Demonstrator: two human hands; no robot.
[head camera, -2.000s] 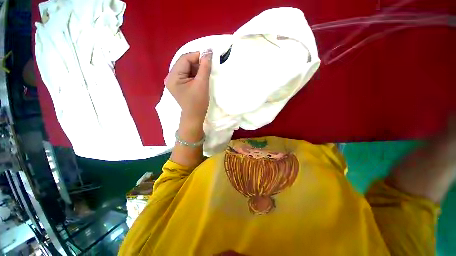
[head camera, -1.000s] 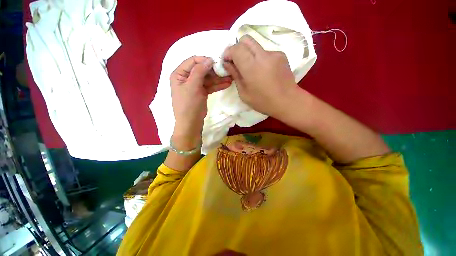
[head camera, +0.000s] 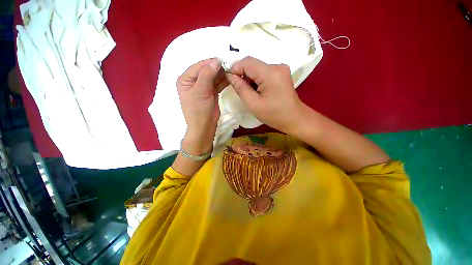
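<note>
A white garment (head camera: 191, 49) lies bunched on the red table cloth, with a small dark label (head camera: 234, 48) on it. My left hand (head camera: 202, 90) pinches a small fold of the garment at its fingertips. My right hand (head camera: 266, 90) meets it from the right, thumb and forefinger closed together at the same fold. A needle cannot be made out at this size. A pale thread (head camera: 337, 42) makes a small loop on the red cloth, right of the garment.
A long white folded garment (head camera: 67, 93) lies at the left of the red table cloth (head camera: 388, 67). A small black tool (head camera: 465, 12) is at the upper right edge. Metal racks stand at lower left, beside a white bundle (head camera: 137, 213) below the table. Green floor shows at right.
My right hand has come in from the far right to meet my left fingertips, then shifted slightly down, uncovering the label. The stretched thread strands at right have become a small loop.
</note>
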